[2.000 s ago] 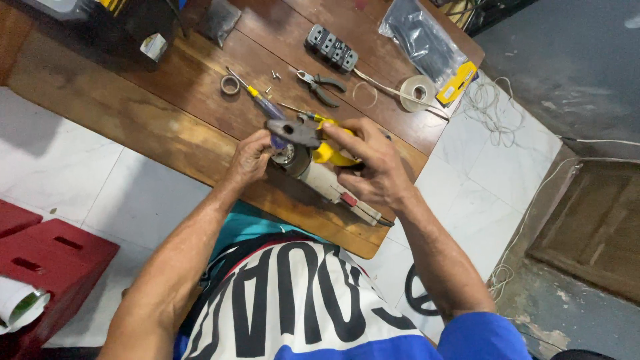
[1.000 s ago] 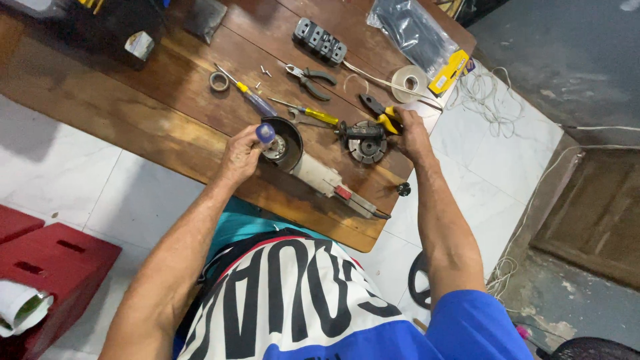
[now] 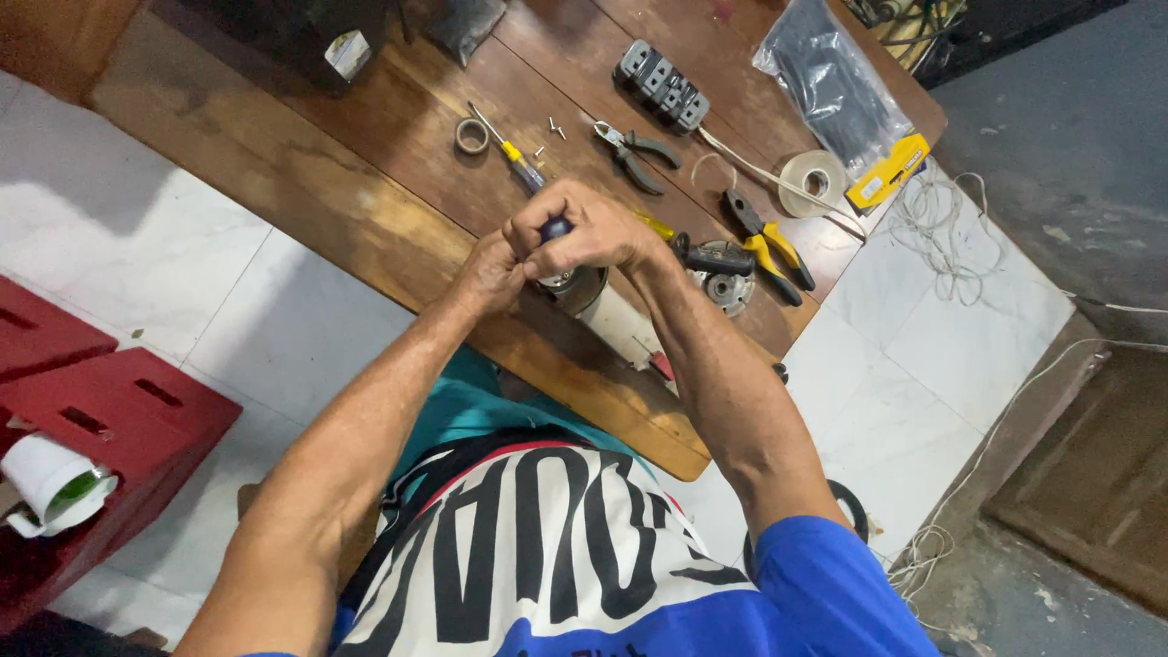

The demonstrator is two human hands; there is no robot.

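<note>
My right hand (image 3: 589,228) is closed around a screwdriver's dark blue handle (image 3: 555,228), over the head of an angle grinder (image 3: 620,324). Beside it my left hand (image 3: 493,274) has its fingers pinched together at the grinder head; whether they grip the screwdriver or the head is hidden. The grinder's pale body lies near the table's front edge, partly under my right forearm. Right of that forearm lie a black side handle (image 3: 721,259), a round metal part (image 3: 730,290) and yellow-black pliers (image 3: 766,246).
Farther back lie diagonal cutters (image 3: 636,157), small screws (image 3: 557,128), a tape roll (image 3: 472,136), another screwdriver (image 3: 520,166), a power strip (image 3: 661,87), clear tape (image 3: 812,182) and a plastic bag (image 3: 830,91). A red stool (image 3: 119,456) holding a white mug (image 3: 59,484) stands at left.
The yellow-black pliers, held in my right hand one second ago, now lie on the table. My right hand has moved left onto the blue screwdriver handle, which was at my left hand.
</note>
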